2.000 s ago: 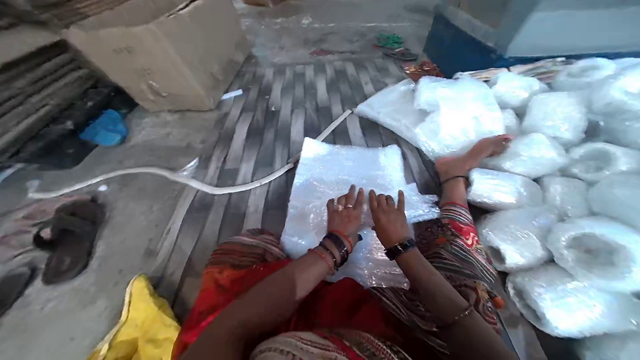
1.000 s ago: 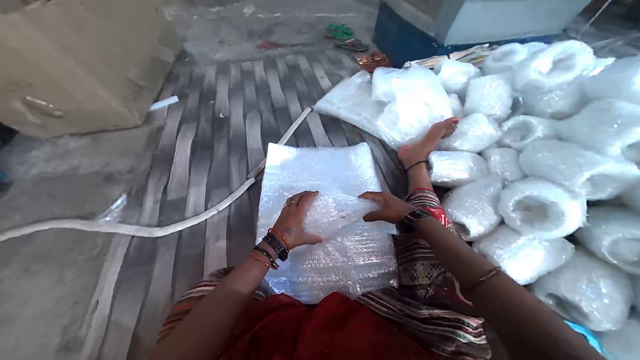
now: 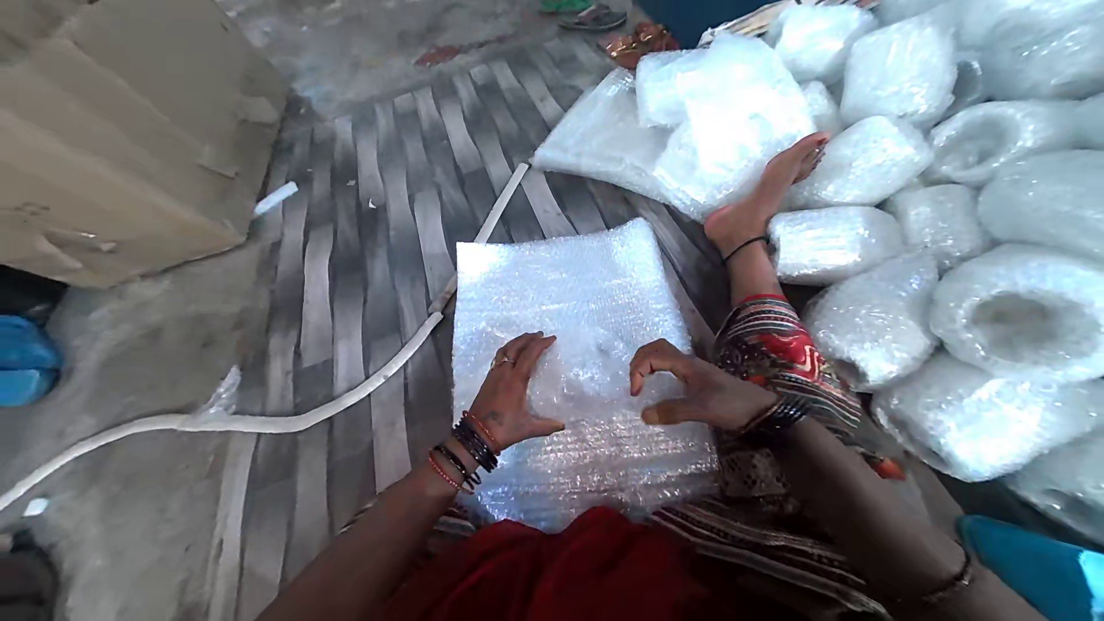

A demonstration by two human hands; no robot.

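Observation:
A sheet of clear bubble wrap, roughly square, lies on the striped mat in front of my lap. My left hand is over its left half, fingers spread and thumb pointing right. Over the right half is my right hand, its fingers curved and apart from the thumb. Between the two hands there seems to be a smaller, crumpled clear layer on the sheet; its edges are hard to tell. Neither hand clearly grips anything.
Many wrapped bubble-wrap bundles are heaped at the right, beside my bare foot. More folded bubble wrap lies beyond the foot. A cardboard box stands at upper left. A pale strip crosses the striped mat.
Both hands were flat and close together on the bubble wrap, then at a small clear piece; now they are apart with fingers spread. The view has shifted to the right.

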